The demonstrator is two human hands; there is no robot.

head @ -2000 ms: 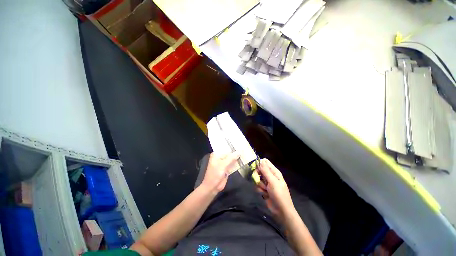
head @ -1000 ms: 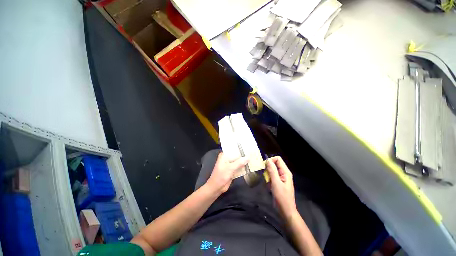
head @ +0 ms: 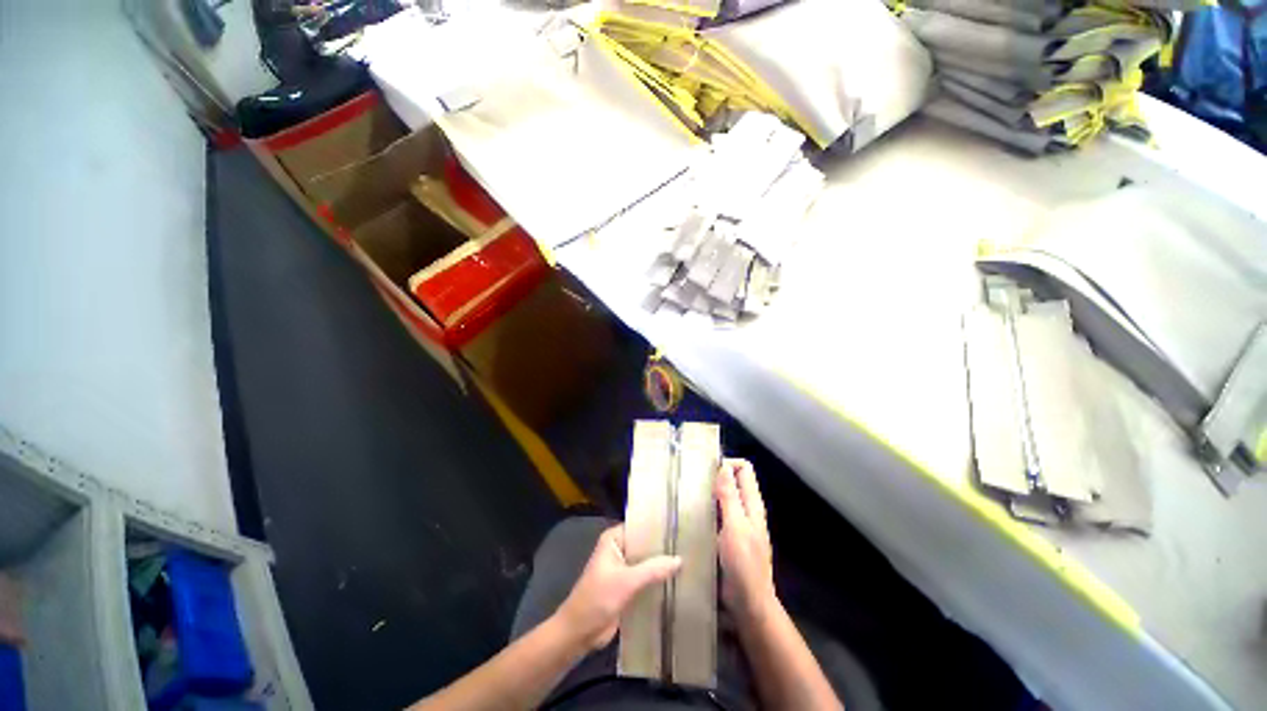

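Note:
A beige-grey zipper panel (head: 646,521) lies lengthwise over my lap, with a dark zipper down its middle. My left hand (head: 609,583) is shut on its left side, thumb on top across to the zipper. My right hand (head: 745,535) is at its right edge, fingers nearly straight along the edge and partly behind it. The yellow-handled snips do not show; the inside of my right hand is hidden.
The white table has yellow edge tape (head: 959,489). On it are a fanned panel pile (head: 716,264), a panel stack (head: 1035,403) at right and large folded grey pieces (head: 987,63). A tape roll (head: 663,383) hangs at the edge. Open cartons (head: 479,285) stand left; a blue bin (head: 206,625) is lower left.
The panel now points straight ahead and shows its full length. My right hand has moved from its near end up along its right edge. The snips have gone from sight. The view has tilted up.

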